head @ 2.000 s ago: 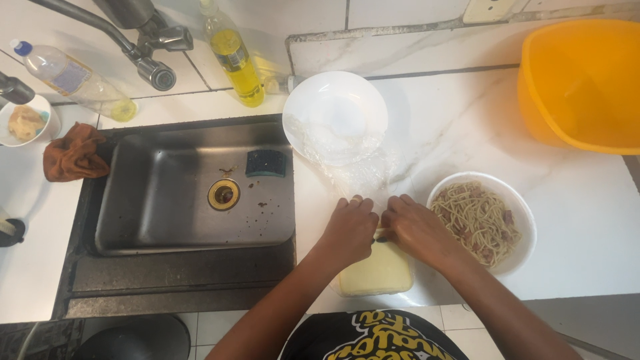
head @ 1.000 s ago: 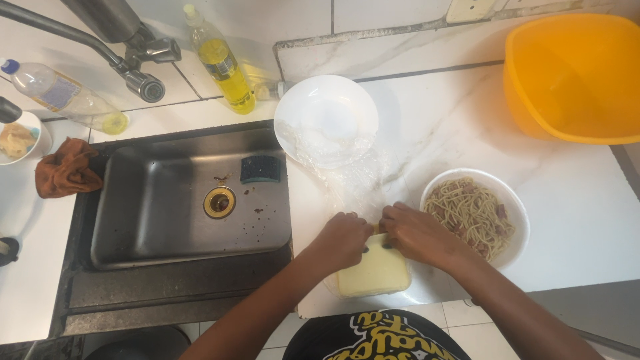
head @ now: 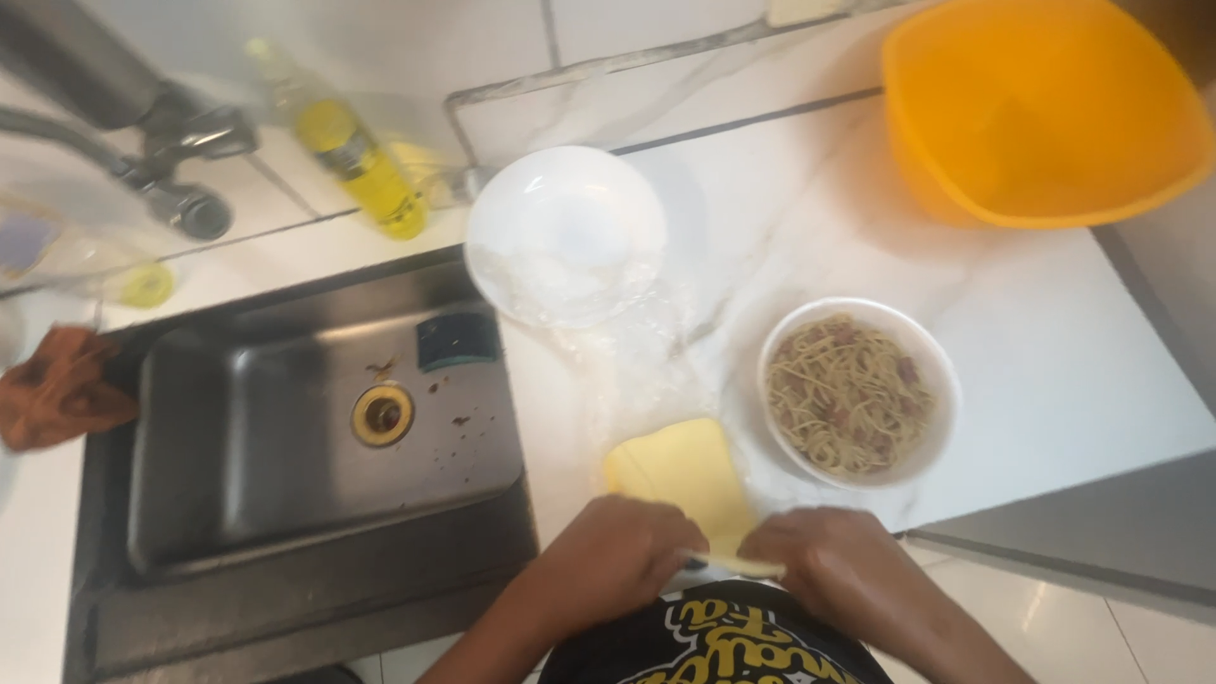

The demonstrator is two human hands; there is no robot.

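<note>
A stack of pale yellow slices, likely cheese [head: 679,470], lies on clear plastic wrap [head: 632,370] on the white counter. My left hand [head: 632,546] and my right hand [head: 817,551] pinch the near edge of the top slice, which is lifted and bent toward my body. My fingertips are partly hidden. Behind the stack, the wrap reaches over the near rim of a white plate [head: 579,214]. To the right stands a white bowl [head: 936,380] of spaghetti [head: 845,399].
At the left is a steel sink [head: 275,456] with a dark sponge [head: 456,342] and food bits. A faucet [head: 195,209], a bottle of yellow liquid [head: 361,161] and a brown cloth [head: 62,389] are around it. A large orange basin [head: 1045,114] stands at the back right.
Both hands have moved from the far edge of the yellow stack to its near edge, toward my body. The near edge of a slice now shows lifted between them.
</note>
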